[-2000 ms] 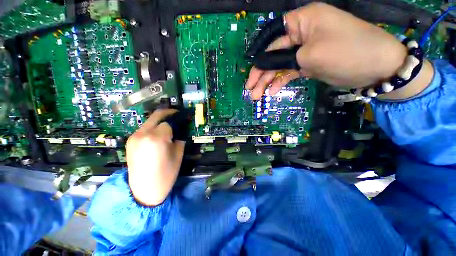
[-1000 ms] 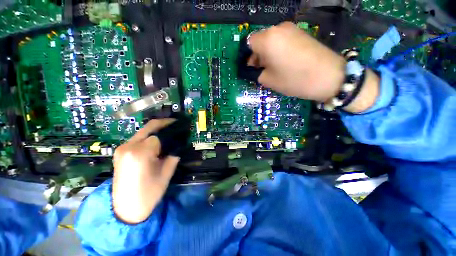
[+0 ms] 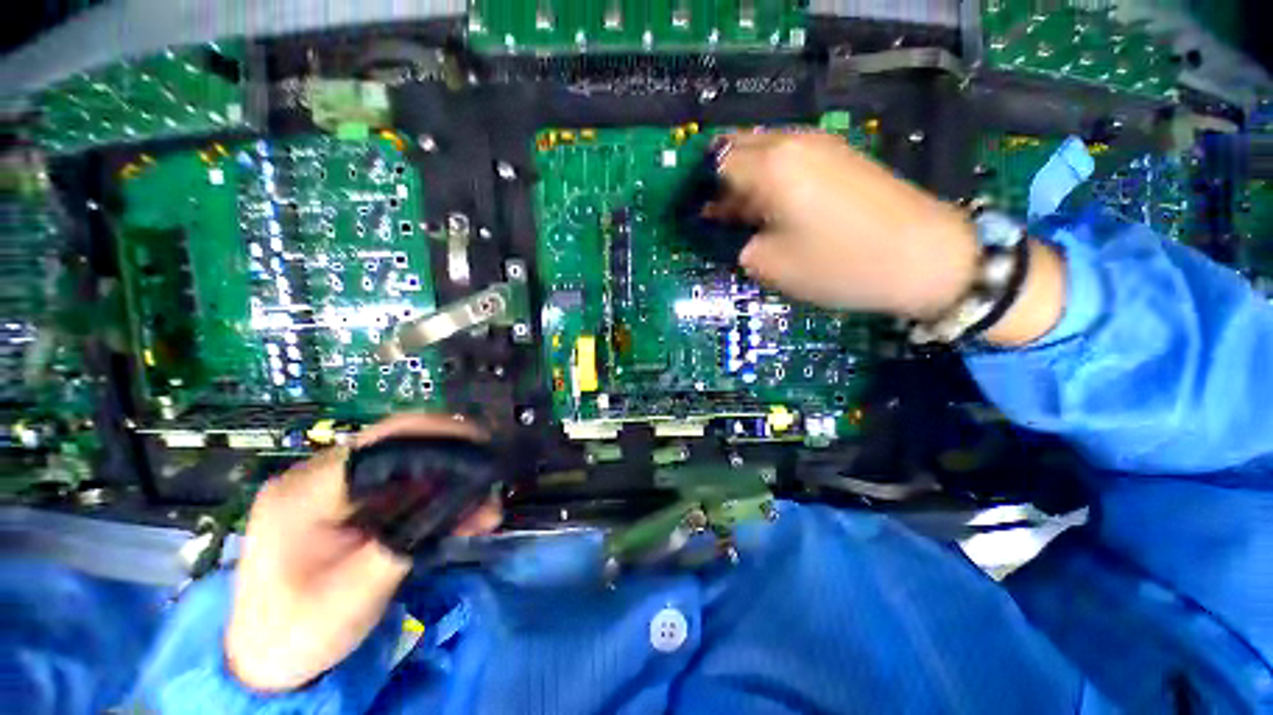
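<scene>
The green main circuit board (image 3: 649, 293) lies in a black carrier (image 3: 482, 377) in front of me. A yellow block component (image 3: 585, 365) stands at its lower left and blue-and-white cylinders (image 3: 743, 345) in its right half. My right hand (image 3: 845, 231), with black finger cots and a bead bracelet, is over the board's upper middle; its fingertips are bent down and blurred, so any held part is hidden. My left hand (image 3: 349, 531), also with black finger cots, is blurred near the carrier's front edge, left of the board; I cannot tell if it holds anything.
A second board (image 3: 335, 279) lies in its carrier at left, with a silver clip (image 3: 447, 324) between the boards. A green clamp (image 3: 694, 513) is at the near edge. Another board (image 3: 1145, 196) shows at right. Green strip boards (image 3: 635, 23) run along the top.
My left hand has moved down and left, away from the main board's left edge. My right hand has drawn its fingers in over the upper board. The view has shifted, showing more at the top.
</scene>
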